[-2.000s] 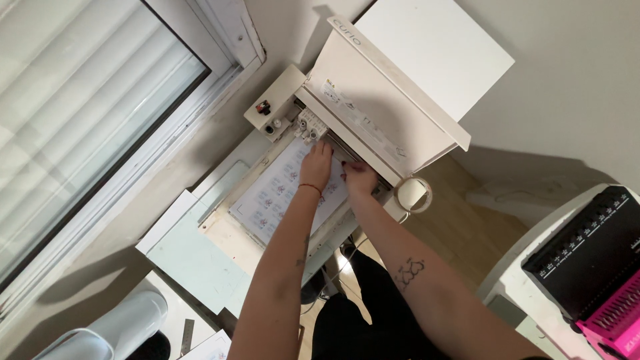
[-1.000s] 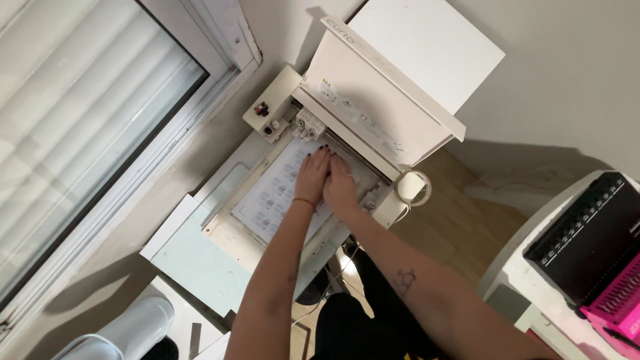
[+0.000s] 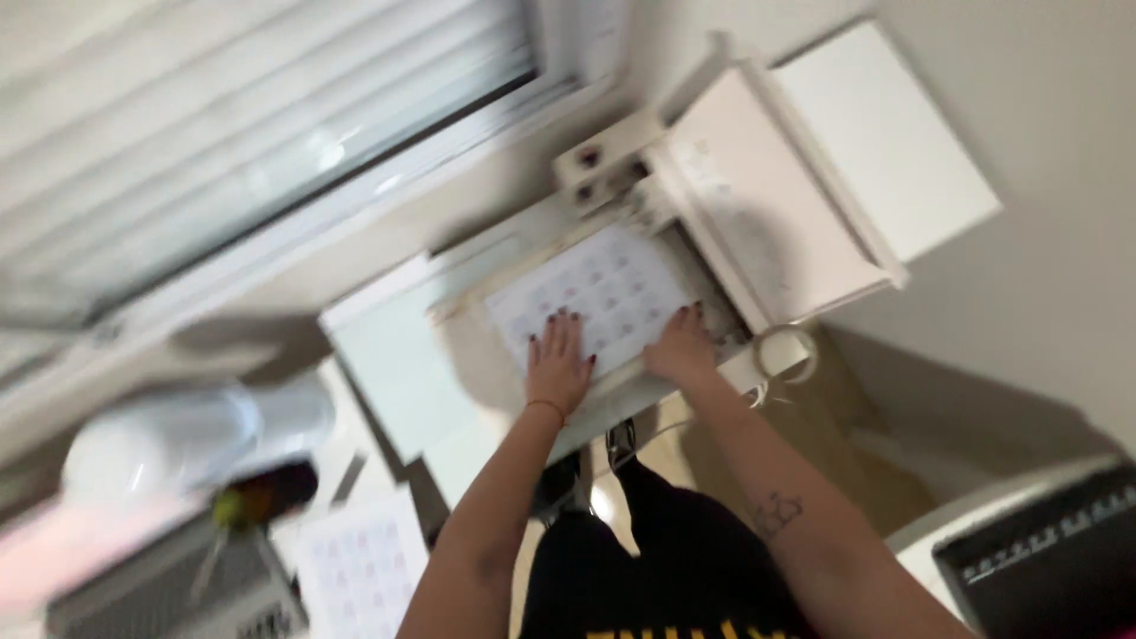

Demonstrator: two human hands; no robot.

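Note:
A sheet of paper printed with rows of small pictures (image 3: 612,284) lies on the bed of a white cutting machine (image 3: 790,204), whose lid stands raised. My left hand (image 3: 559,364) rests flat, fingers spread, on the sheet's lower left part. At the sheet's lower right edge is my right hand (image 3: 682,344), its fingertips over the bed and its thumb side by the paper. Neither hand appears to hold anything. The carriage (image 3: 646,209) sits at the upper end of the rail. Motion blur hides fine detail.
A roll of tape (image 3: 785,353) is at the machine's near right corner. Another printed sheet (image 3: 359,568) lies lower left, near a grey device (image 3: 177,568). A black binding machine (image 3: 1047,541) stands lower right. The window (image 3: 266,133) borders the upper left.
My hands, together on the sheet a second ago, have moved apart: the left toward the sheet's near left part, the right to its right edge. The view has turned and shifted.

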